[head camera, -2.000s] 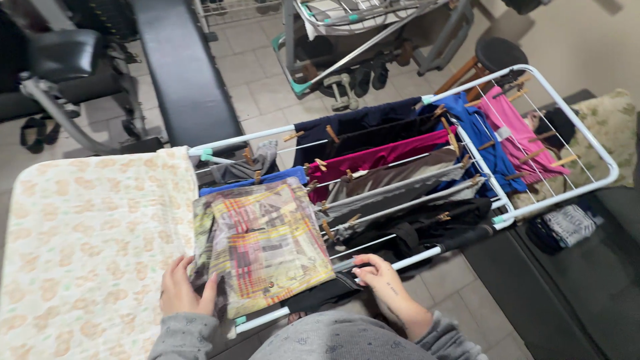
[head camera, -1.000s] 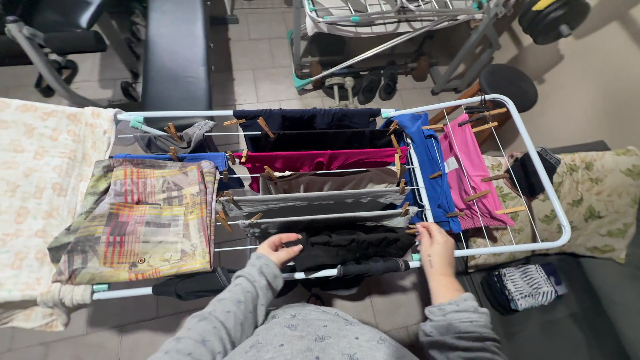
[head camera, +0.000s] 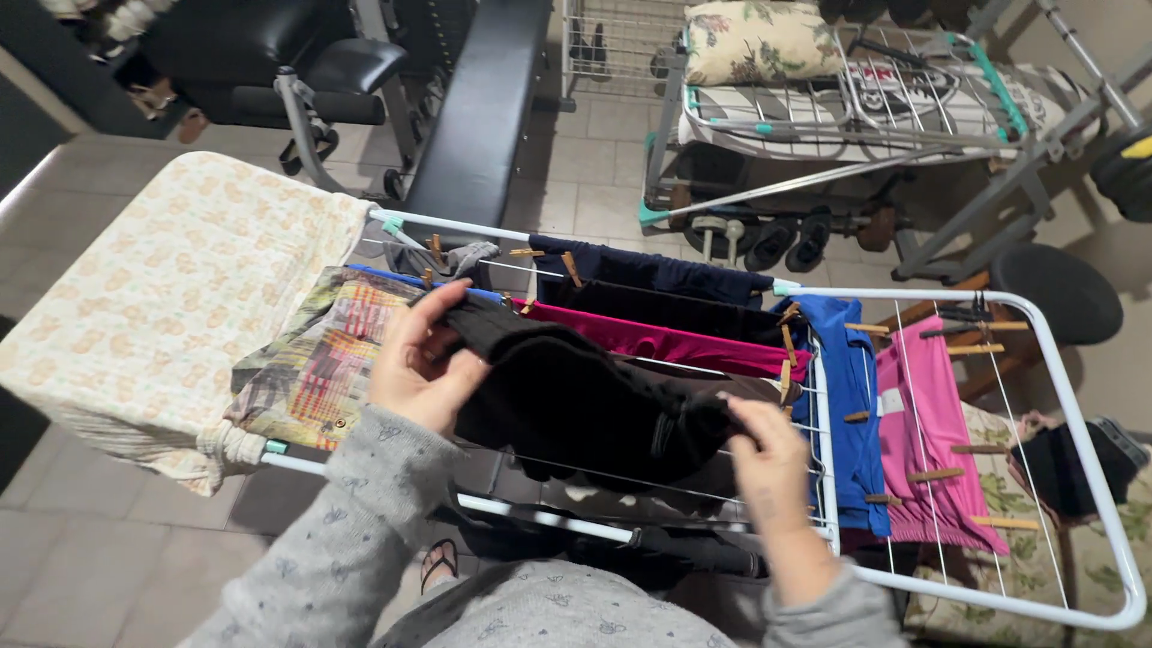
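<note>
A black garment (head camera: 585, 405) is stretched between my two hands above a white drying rack (head camera: 558, 522). My left hand (head camera: 427, 364) pinches its upper left end, and my right hand (head camera: 765, 450) grips its right end. Left of it lies a folded plaid patterned cloth (head camera: 346, 360). Behind the black garment hang a magenta garment (head camera: 648, 340) and a dark navy one (head camera: 666, 270), with wooden clothespins on the lines. Blue clothing (head camera: 841, 387) and a pink garment (head camera: 936, 432) hang farther right.
A cream patterned cloth (head camera: 198, 279) covers the rack's left wing. Beyond the rack stand a black padded bench (head camera: 486, 108) and an ironing board (head camera: 774, 130) with a folded rack on it. A round stool (head camera: 1057, 292) is at the right.
The black garment, low on the rack's near lines one second ago, is now raised between both hands. Two seconds ago my left hand was beside the plaid cloth.
</note>
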